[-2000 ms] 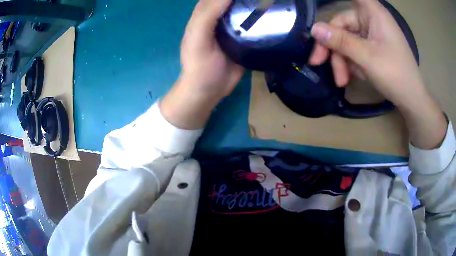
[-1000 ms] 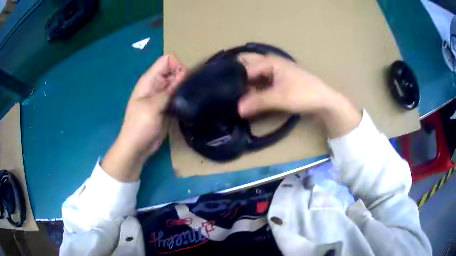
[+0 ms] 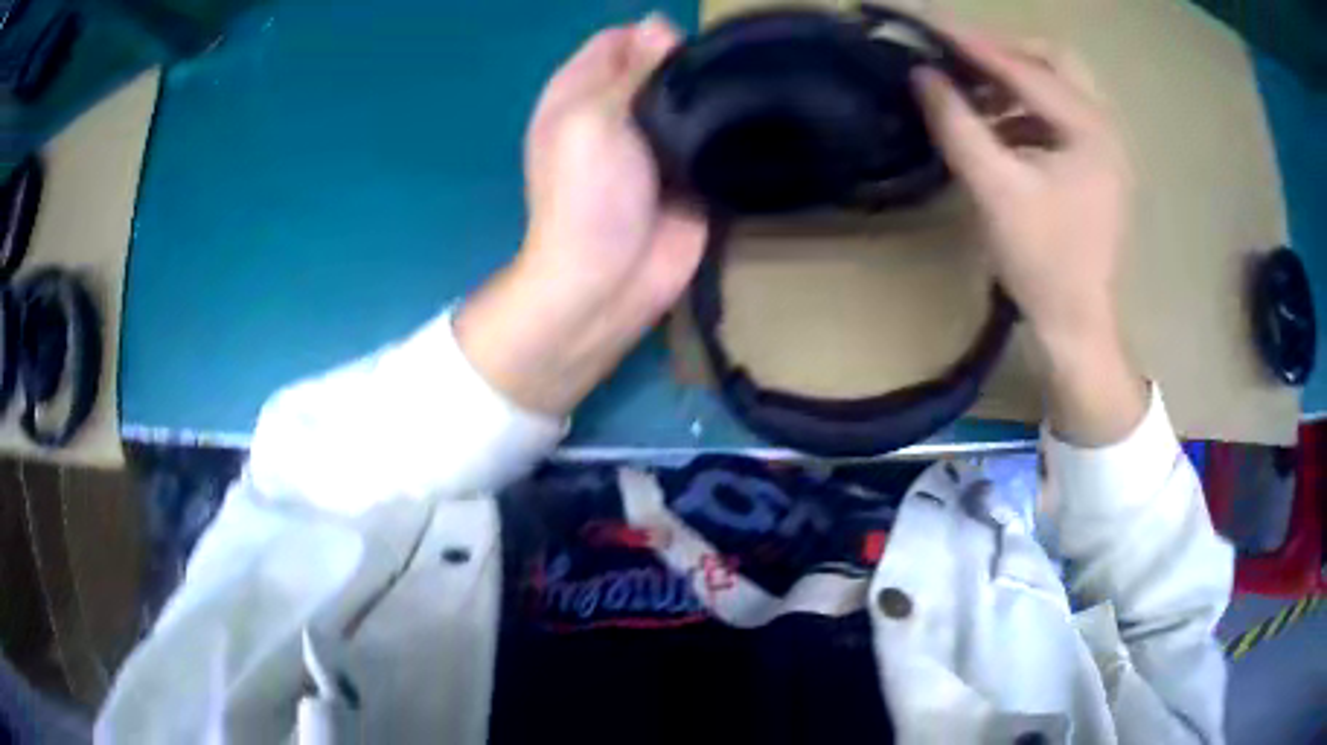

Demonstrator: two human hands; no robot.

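Observation:
A black headphone (image 3: 859,422) is held up at the top middle, over the cardboard sheet (image 3: 1164,291). Its curved band hangs toward me, near the bench's front edge. A dark oval ear cup (image 3: 793,117) faces up between my hands; the picture is blurred, so its fine parts cannot be told. My left hand (image 3: 604,189) holds the cup's left side, palm and thumb against it. My right hand (image 3: 1041,175) grips the cup's right side with thumb and fingers.
Another small black oval part (image 3: 1282,316) lies on the cardboard's right end. Headphones (image 3: 58,357) lie on a second cardboard sheet (image 3: 109,218) at the far left. A red stool (image 3: 1281,524) and yellow-black floor tape (image 3: 1269,629) are at the lower right.
The headphone has been turned so that its band now points toward me. Both hands are on the cup, where my left hand was at its edge. The view has shifted.

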